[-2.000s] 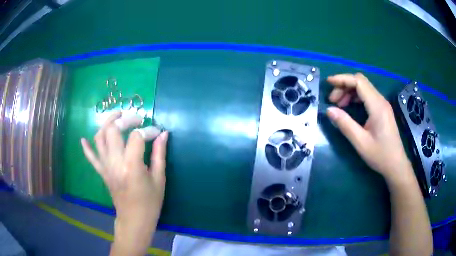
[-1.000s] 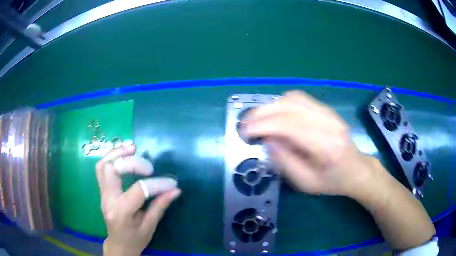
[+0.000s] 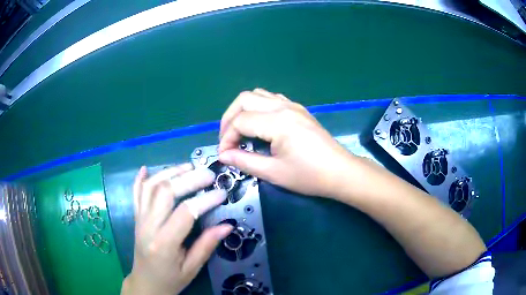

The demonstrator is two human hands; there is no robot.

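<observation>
A grey three-fan frame (image 3: 237, 214) lies on the dark-green bench in front of me. My left hand (image 3: 167, 224), with white finger cots on two fingers, reaches over its left side. Those two fingertips touch the hub of the top opening. My right hand (image 3: 288, 141) is over the top end of the frame, its thumb and fingers bent together near the top opening. Whether it pinches a small part is hidden. Copper rings (image 3: 86, 216) lie loosely on the bright green mat (image 3: 69, 259) at the left.
A second three-fan frame (image 3: 427, 155) lies tilted on the bench at the right. The ring tray (image 3: 17, 236), with copper-brown rows, stands at the left edge. Blue tape (image 3: 144, 141) crosses behind the work, with a green lane and pale rail (image 3: 115, 43) beyond.
My left hand has moved right from beside the mat onto the frame's top opening. My right hand has shifted left to the frame's top end. The view has turned, so the frames appear further left.
</observation>
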